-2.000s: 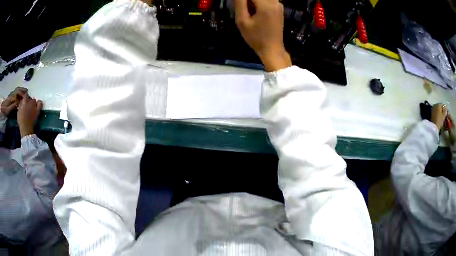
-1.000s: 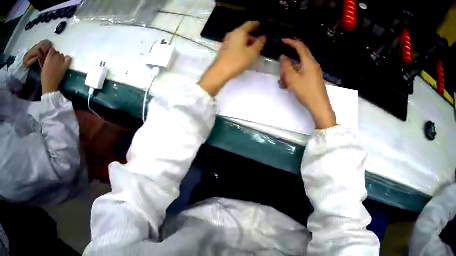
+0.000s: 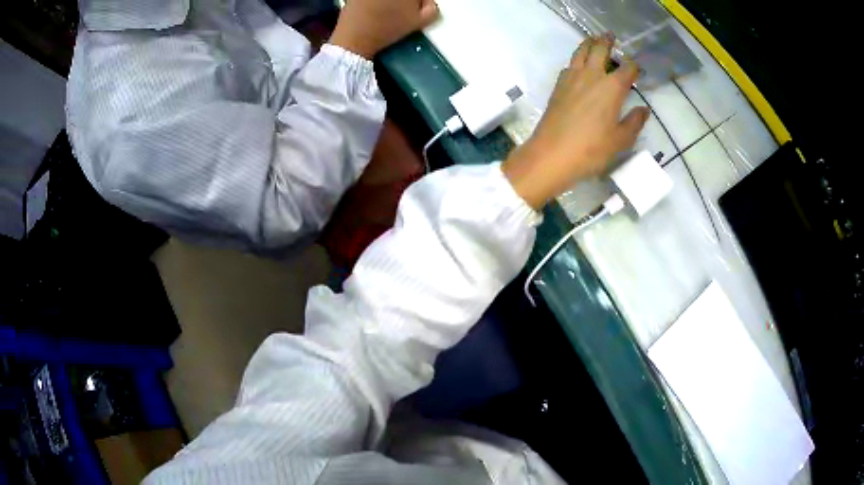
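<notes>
My left hand [image 3: 585, 123] reaches over the white-covered bench, palm down, between the neighbour's hand and the plug adapter. Its thumb is spread from the fingers. A small dark thing [image 3: 616, 62] shows at the fingertips, too small to identify; whether the fingers grip it cannot be told. My right hand is out of the picture. A white paper sheet [image 3: 734, 388] lies on the bench at the lower right. The black base plate [image 3: 801, 237] shows at the right edge, mostly dark.
White plug adapters [image 3: 642, 182] [image 3: 486, 106] with cables lie along the green front edge [image 3: 606, 350]. A clear plastic tray [image 3: 668, 57] lies beyond my hand. A neighbour's hand [image 3: 384, 21] and white sleeve are at the upper left. Blue racking [image 3: 85, 360] stands lower left.
The view has swung left. My left hand has left the fixtures and moved left along the bench. My right hand and the red clamp handles have gone out of the picture.
</notes>
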